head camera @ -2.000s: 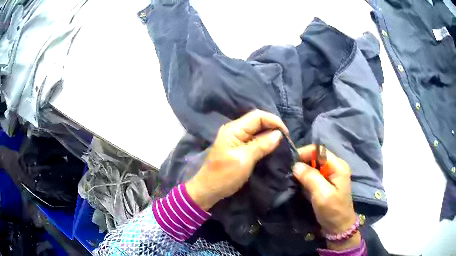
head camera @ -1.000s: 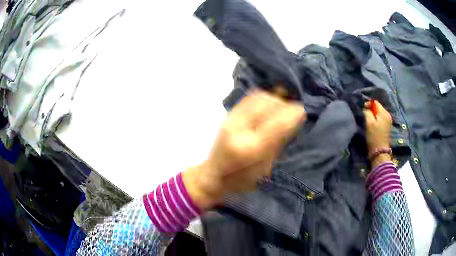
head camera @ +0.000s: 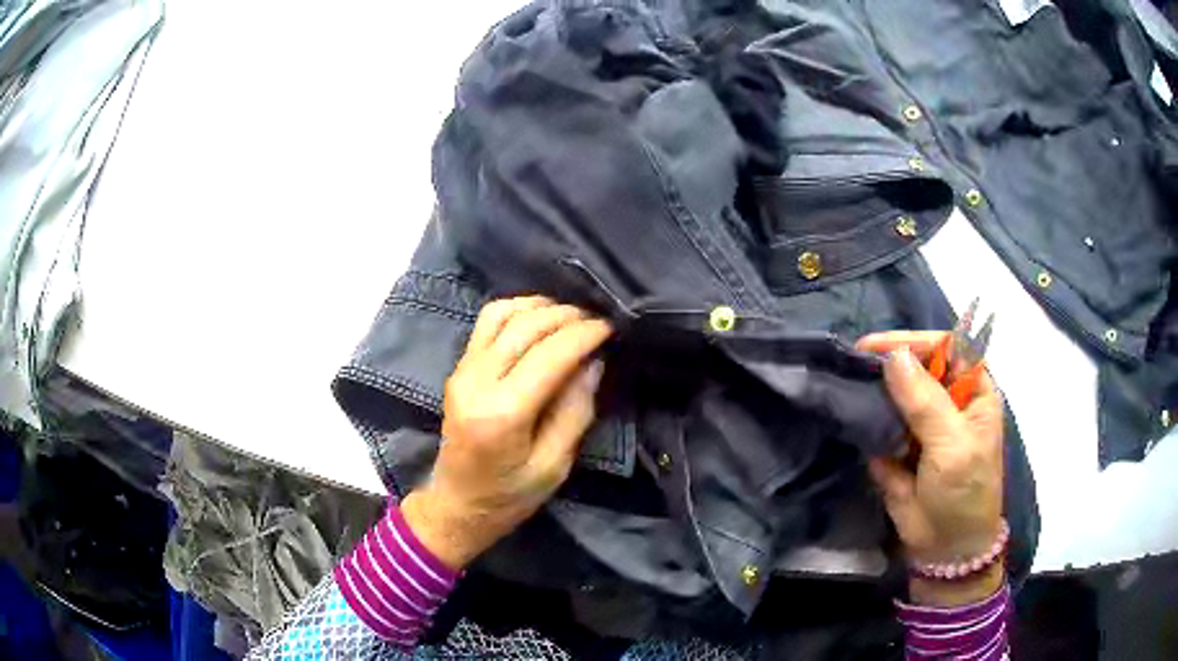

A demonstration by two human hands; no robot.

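A charcoal jacket with gold buttons lies bunched in front of me. My left hand pinches its cloth at the left end of a stitched edge. My right hand holds the right end of that edge between thumb and fingers. Orange-handled thread snips also sit in my right hand, blades pointing up and away from the cloth. A gold button shows on the edge between my hands. A curved band with gold buttons lies just beyond it.
Another dark jacket with a row of gold buttons lies at the right. Pale garments lie at the left of the white table. Crumpled grey cloth and blue crates are below the table's left edge.
The jacket has been turned and shifted, and the raised sleeve is no longer held up. My left hand has moved left and down onto an edge. My right hand is lower, with the snips' blades now visible.
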